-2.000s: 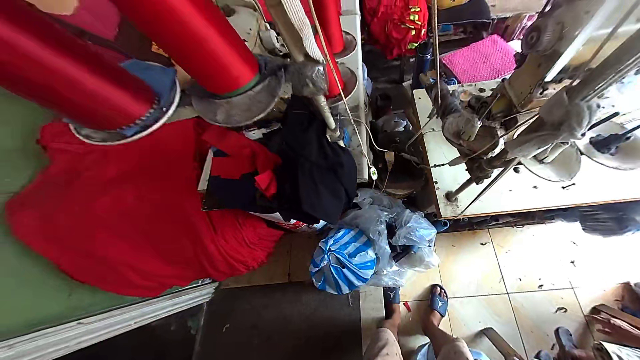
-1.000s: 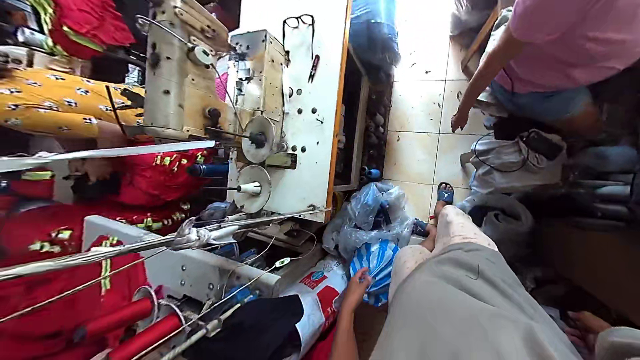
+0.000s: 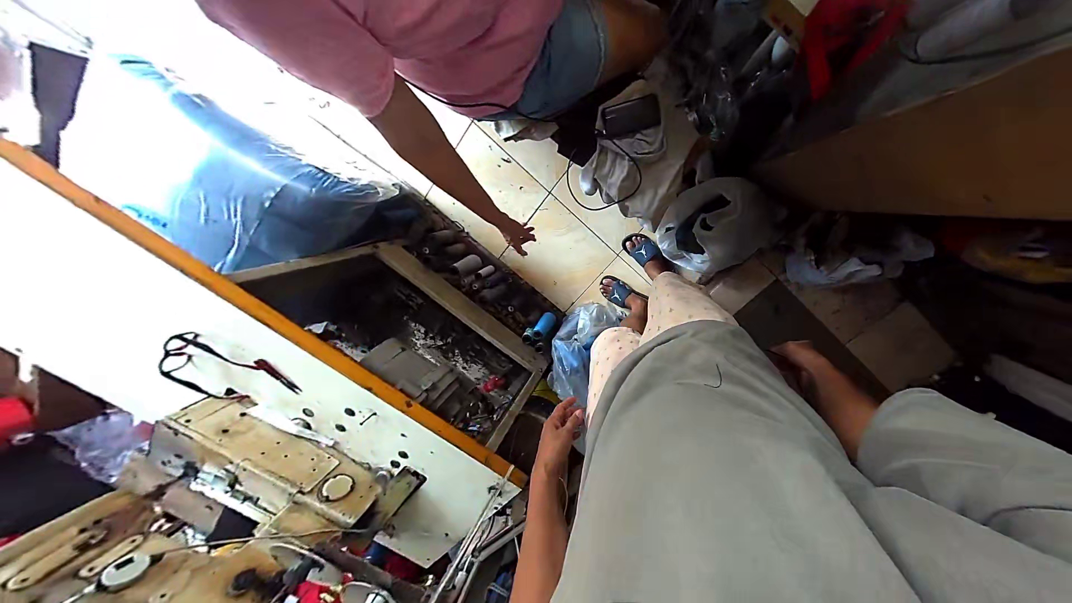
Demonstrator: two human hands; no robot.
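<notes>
My left hand (image 3: pixel 559 434) hangs beside my trouser leg, its fingers loosely apart with nothing seen in them, near a clear bluish plastic bag (image 3: pixel 571 356). On the other side of my grey shirt (image 3: pixel 720 469), my right hand (image 3: pixel 800 364) is low and shadowed, its fingers partly hidden. Whether it holds anything cannot be told. Black-framed eyeglasses (image 3: pixel 173 358) lie on the white sewing table (image 3: pixel 109 310), with a small red and black tool (image 3: pixel 276 374) close by. An industrial sewing machine (image 3: pixel 276 469) stands on the same table.
A person in a pink shirt (image 3: pixel 469 42) stands ahead, one arm (image 3: pixel 440 155) reaching down over the tiled floor (image 3: pixel 561 243). Thread spools (image 3: pixel 469 268) line the floor beside an open wooden drawer (image 3: pixel 469 310). A stuffed whitish bag (image 3: pixel 720 222) and a brown wooden panel (image 3: pixel 921 151) are to the right.
The view has swung strongly away from the red thread cones and red cloth. My right hand, at the lower edge a second ago, now shows more fully. The other person's arm is still stretched downward.
</notes>
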